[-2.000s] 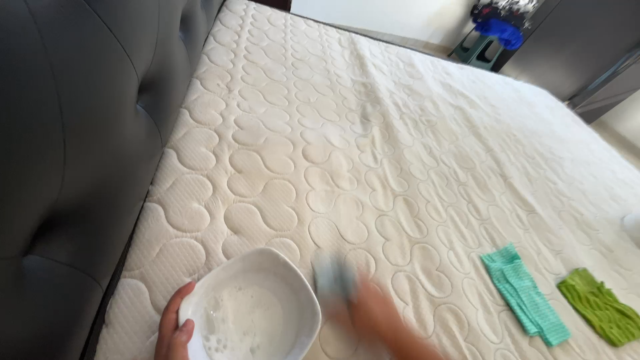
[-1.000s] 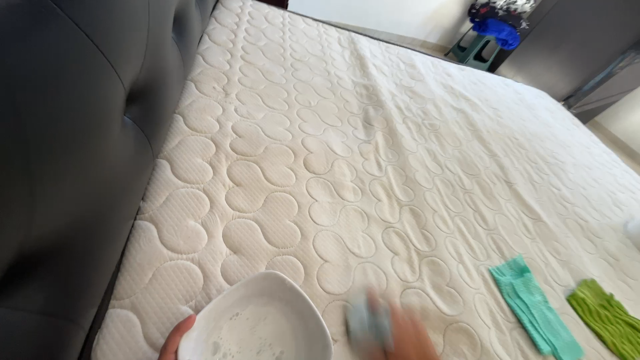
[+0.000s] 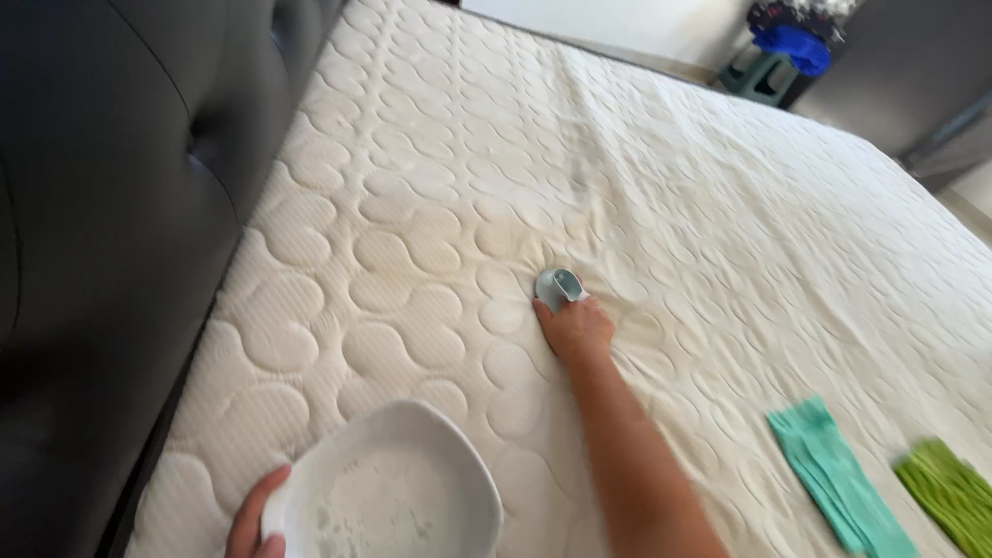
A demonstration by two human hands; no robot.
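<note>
My left hand grips the left rim of a white bowl that holds a cloudy, slightly foamy liquid, at the bottom of the view. Out ahead, my right hand is closed around the handle of a small pale blue-grey scrub brush, which is pressed on the quilted cream mattress. The fabric wrinkles around the brush. Its bristles are hidden beneath it. Yellowish patches show on the mattress near the brush.
A dark tufted headboard borders the mattress on the left. At lower right lie a folded turquoise cloth and a green textured cloth. Beyond the far edge, a stool carries a blue item.
My right hand, with the brush, has moved forward, away from the bowl and farther up the mattress. My left hand still holds the bowl.
</note>
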